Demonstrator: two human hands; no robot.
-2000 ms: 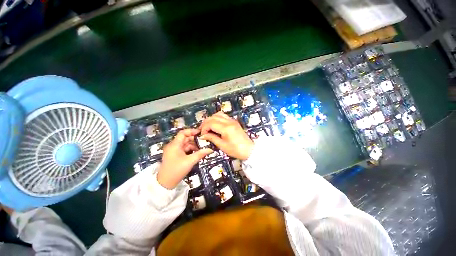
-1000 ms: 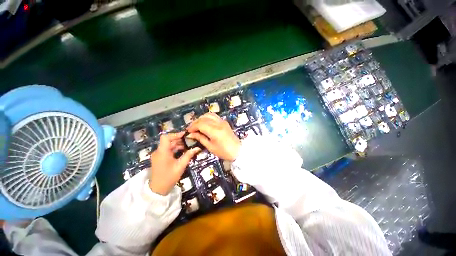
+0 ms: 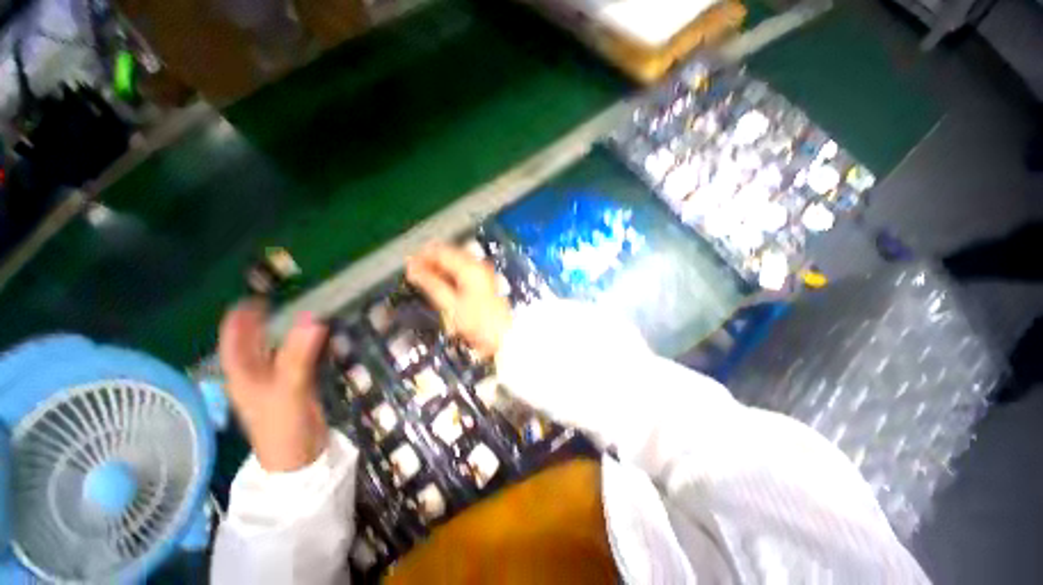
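A small dark module with a light square (image 3: 272, 270) lies alone on the green belt, just beyond the fingertips of my left hand (image 3: 275, 383). My left hand is bare and blurred, thumb and fingers apart, with nothing seen in it. My right hand (image 3: 467, 299) is over the far edge of the near blister tray (image 3: 440, 394), fingers bent and blurred; whether it holds anything cannot be told. The tray is dark and shiny, with modules in its pockets. Part of it is hidden by my right hand and sleeve.
A light blue fan (image 3: 109, 486) stands at left. Blue glinting pieces (image 3: 589, 242) lie between the near tray and a second filled tray (image 3: 749, 171). Clear empty trays (image 3: 881, 377) are low at right. A white stack on cardboard (image 3: 658, 23) is across the belt.
My hands, earlier together over the tray around a module, have moved apart. The left has moved to the belt side, where a module now lies. The view has turned and blurred.
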